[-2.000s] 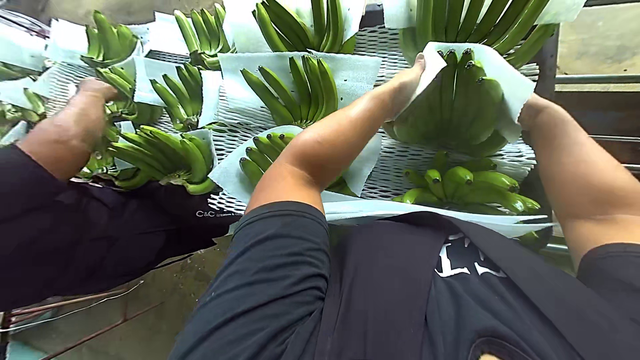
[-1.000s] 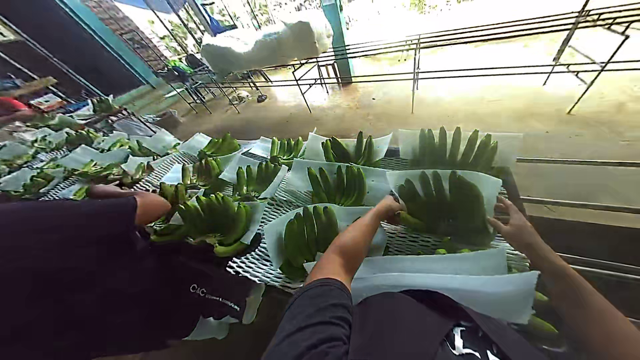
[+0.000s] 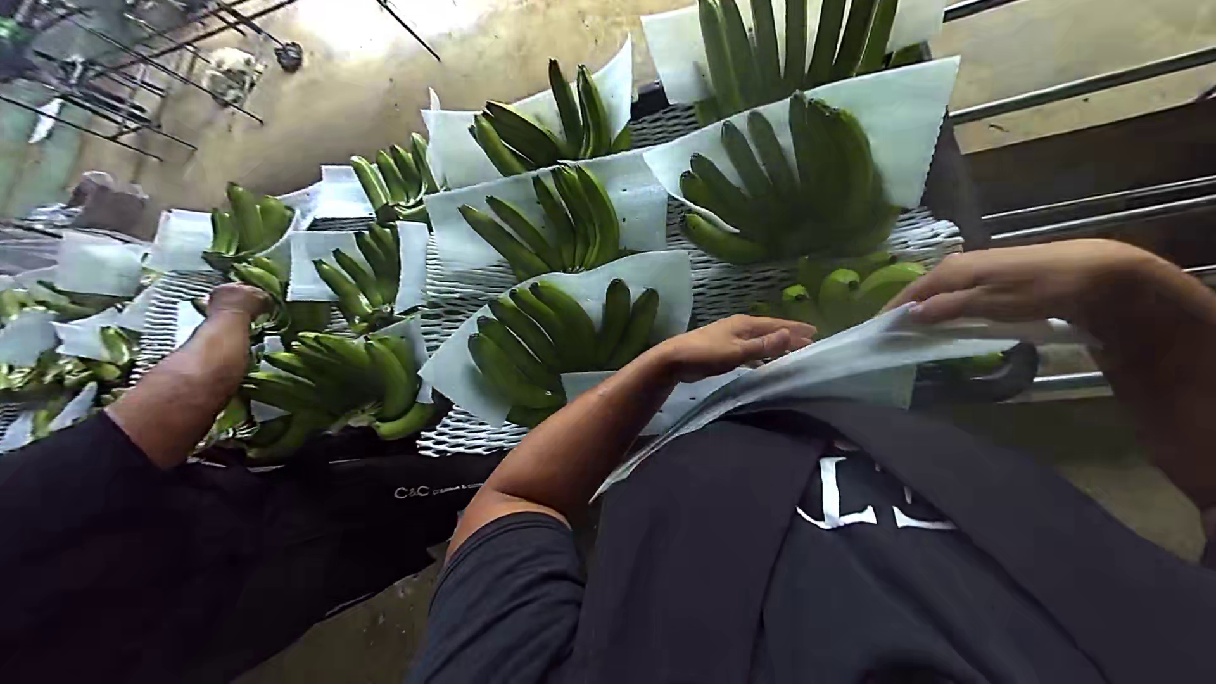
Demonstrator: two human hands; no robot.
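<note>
My right hand (image 3: pixel 959 280) grips the upper edge of a thin whitish sheet (image 3: pixel 807 370) in front of my chest. Touching or just beside that sheet, my left hand (image 3: pixel 746 344) has its fingers stretched out; whether it pinches the sheet is unclear. Beyond my hands a large hand of green bananas (image 3: pixel 807 180) leans on another sheet (image 3: pixel 912 123). Green bananas (image 3: pixel 841 285) lie partly hidden behind my right hand. To the left, a hand of bananas (image 3: pixel 541 342) rests on a sheet (image 3: pixel 670 294) over the white woven surface (image 3: pixel 708 275).
At the left a co-worker's hand (image 3: pixel 237 302) is among bananas, beside a large banana hand (image 3: pixel 332 380). More bananas on sheets (image 3: pixel 560 218) cover the surface. Metal rails (image 3: pixel 1092 85) run at the right. Thin metal frames (image 3: pixel 114 76) stand at the far left.
My hands have left the sheet and large banana hand beyond, and moved toward my chest, where my right hand now holds another sheet. The view has swung back down.
</note>
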